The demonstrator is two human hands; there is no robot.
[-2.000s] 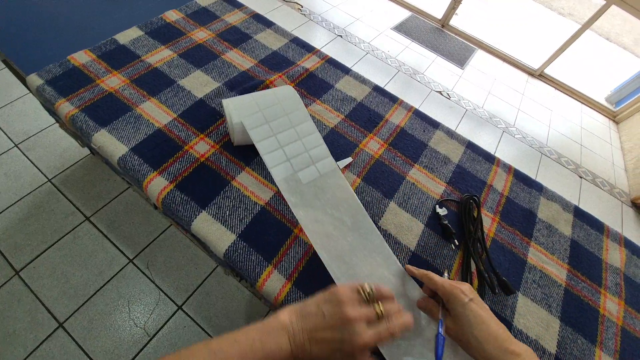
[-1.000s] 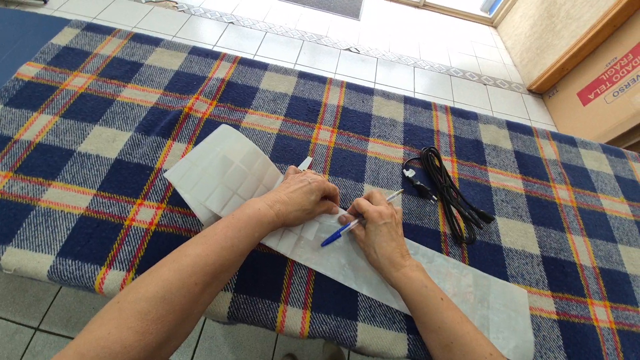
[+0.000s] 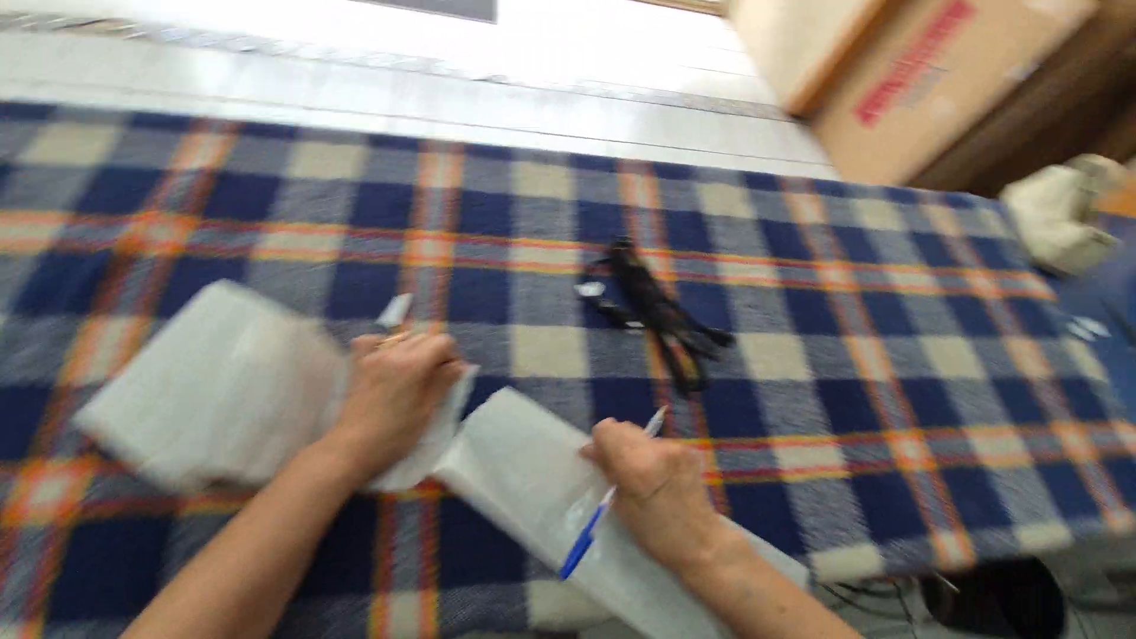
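My left hand, with a ring on a finger, grips the edge of the roll of white label sheet lying curled on the plaid blanket. A separate length of the same white backing sheet is under my right hand, which pinches its upper edge. A pen with a blue cap is also held in my right hand, slanting across the palm. Between the two pieces a narrow gap shows. Beyond my hands lies a bundled black cable. A small white piece lies just past my left hand.
A cardboard box with red printing stands beyond the table at the upper right. A cream cloth item sits by the right end. Below the near edge at the right is a dark round object, with cables beside it.
The white strip, in one length before, is now in two pieces. My hands have moved apart, each with a piece. The view has swung to the right.
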